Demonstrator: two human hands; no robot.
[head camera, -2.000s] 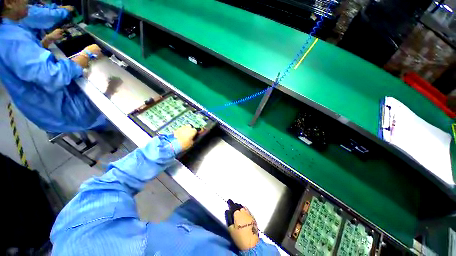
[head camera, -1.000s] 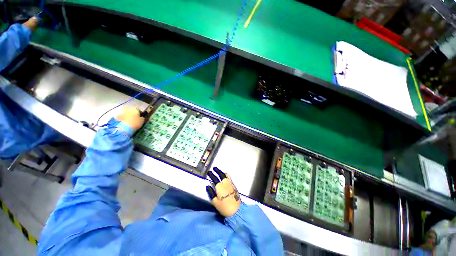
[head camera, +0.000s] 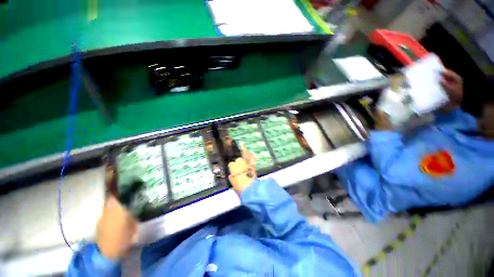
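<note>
Two dark pallets lie side by side on the line, nearly touching, each with two pale green PCB panels. My left hand (head camera: 116, 224), blurred, is at the near left corner of the left pallet (head camera: 190, 202), its dark-covered fingertips over the left panel (head camera: 142, 165). My right hand (head camera: 241, 169) is at the left end of the right pallet (head camera: 304, 139), its dark fingertips over the frame and the edge of the panel (head camera: 249, 136). Blur hides whether either hand grips anything.
A silver rail (head camera: 211, 204) runs along the near side. The green bench (head camera: 162, 114) behind holds a black component tray (head camera: 176, 78) under the shelf. A blue coiled cord (head camera: 70, 116) hangs at left. At right a person in a blue smock (head camera: 411, 167) holds white items (head camera: 425, 84).
The view has swung right. The left pallet now lies against the right one, closing the gap. My left hand has moved with its left end; my right hand has moved onto the right pallet.
</note>
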